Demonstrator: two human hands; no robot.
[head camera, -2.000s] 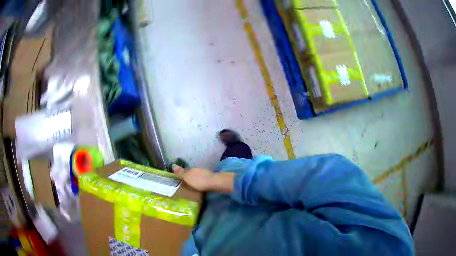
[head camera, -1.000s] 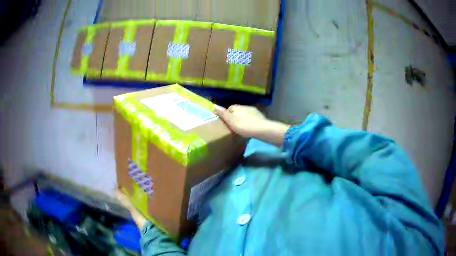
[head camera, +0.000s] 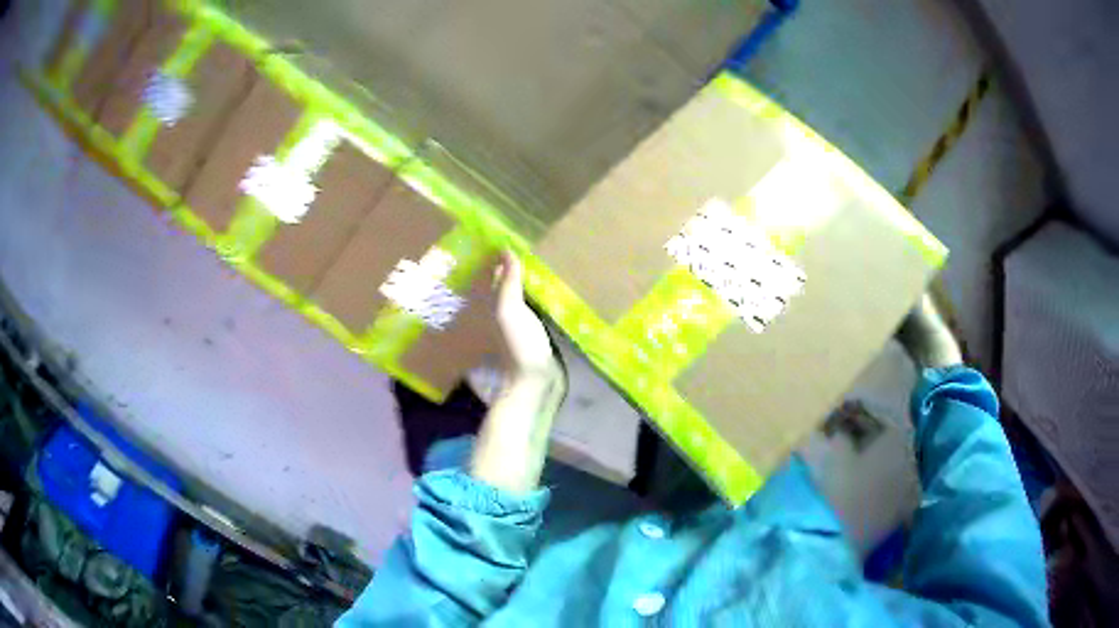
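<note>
A taped brown carton (head camera: 785, 368) is held tilted in front of my body. Yellow-green tape runs along two of its edges and down the middle of the facing side, with a patterned seal sticker (head camera: 736, 264) over the tape. My left hand (head camera: 525, 331) is against the carton's left edge, fingers pointing up. My right hand (head camera: 930, 331) is at the carton's right side, partly hidden behind it. The carton's far side is hidden, so I cannot tell whether it touches the stack.
A row of taped cartons (head camera: 307, 252) with seal stickers stands at upper left, with flat brown tops behind. A blue pallet edge (head camera: 761, 34) shows at the top. A blue container (head camera: 104, 497) lies at lower left. Yellow floor marking (head camera: 951, 135) is at upper right.
The held carton has moved up and right, and its seal-sticker side now faces me. The row of cartons looks nearer and tilted in view. My left hand has moved up along the carton's edge.
</note>
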